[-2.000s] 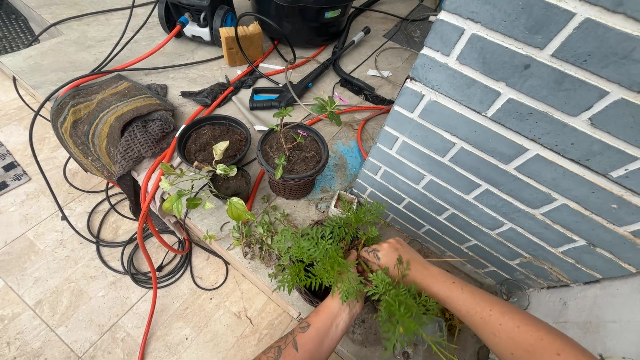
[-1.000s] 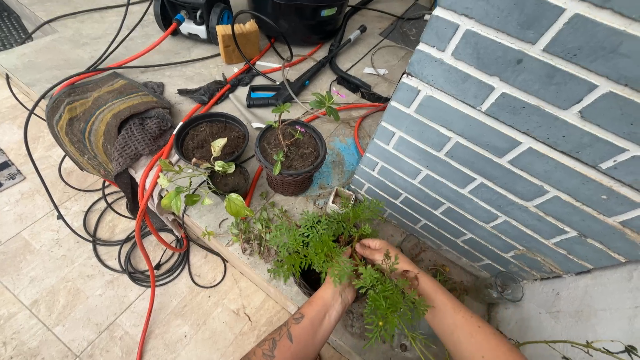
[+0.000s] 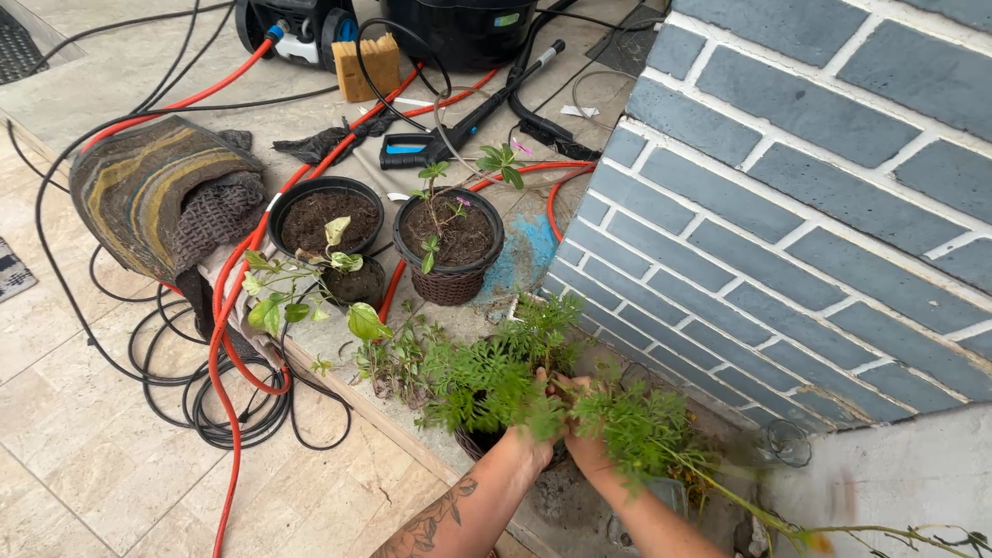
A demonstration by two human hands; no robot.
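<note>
Feathery green leaves of a bushy plant spread over a dark woven pot at the lower middle. My left hand reaches in among the stems, its fingers mostly covered by foliage. Close beside it, my right hand has its fingers at the stems, partly hidden by leaves. A leafy branch lies across the right wrist, with a long stem running to the lower right. Behind stand a woven pot with a small flowering plant, a black pot of soil and a smaller pot.
Red hose and coiled black cable cross the step's edge at left, by a striped cloth. A pressure washer and its spray gun lie behind. A grey brick wall rises at right; a clear glass stands near its foot.
Both hands stay among the stems, with the right hand now more covered by leaves. The long stem at the lower right has come further into view.
</note>
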